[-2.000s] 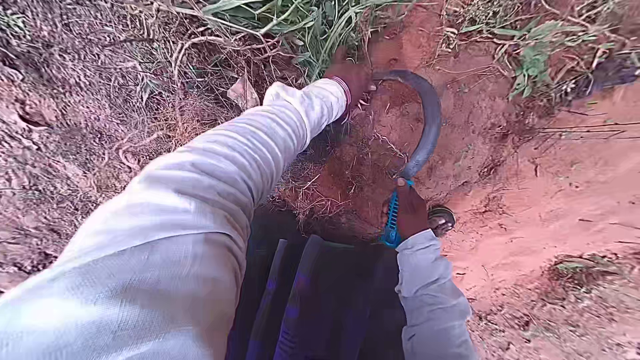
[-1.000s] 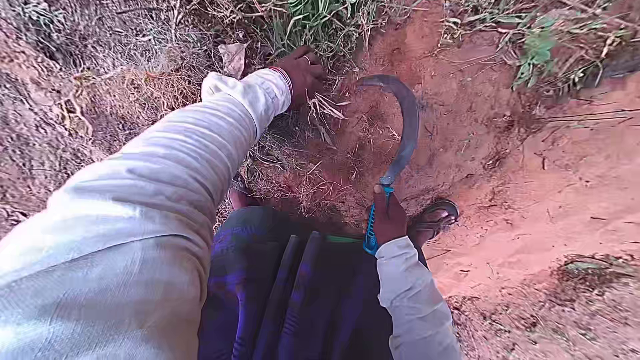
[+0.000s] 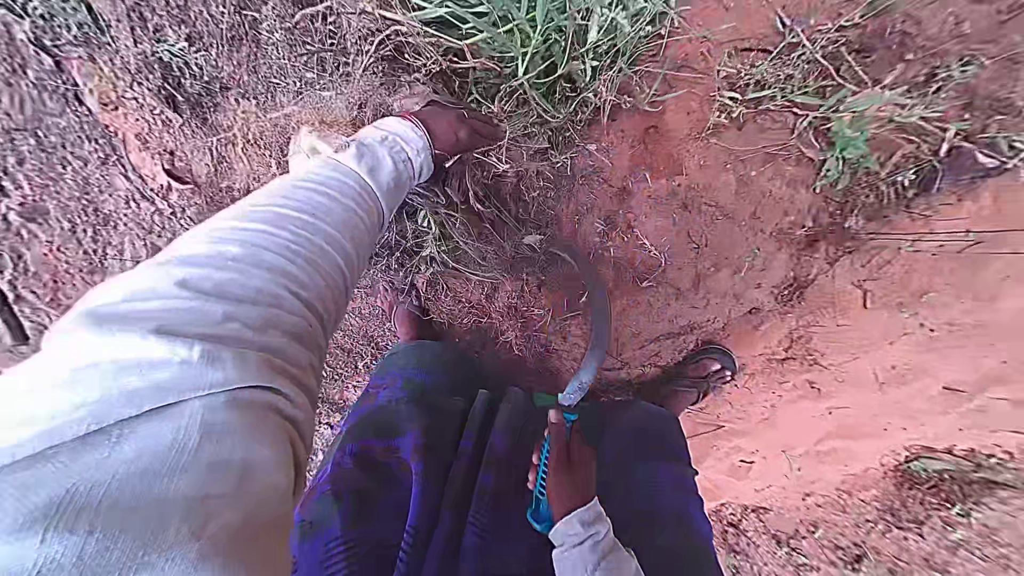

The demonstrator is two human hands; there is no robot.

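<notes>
My right hand (image 3: 570,468) is closed around the blue plastic handle of a sickle (image 3: 596,328), close to my knees. The sickle's curved metal blade points up and bends to the left over the soil. My left hand (image 3: 460,130) reaches out at the upper left, low over dry grass beside a clump of green grass (image 3: 536,48). Its fingers point to the right; whether they grip any stems cannot be made out. Some cut or loose grass (image 3: 448,240) lies below that hand.
Bare reddish soil (image 3: 896,336) spreads to the right. Weeds (image 3: 856,144) grow at the upper right, and dry grass covers the left. My sandalled foot (image 3: 704,372) stands right of the blade, the other foot (image 3: 404,316) left of it.
The sickle in my right hand has moved from the soil near the grass back toward my knees. My left hand, beside the blade tip two seconds ago, is now apart from it to the left.
</notes>
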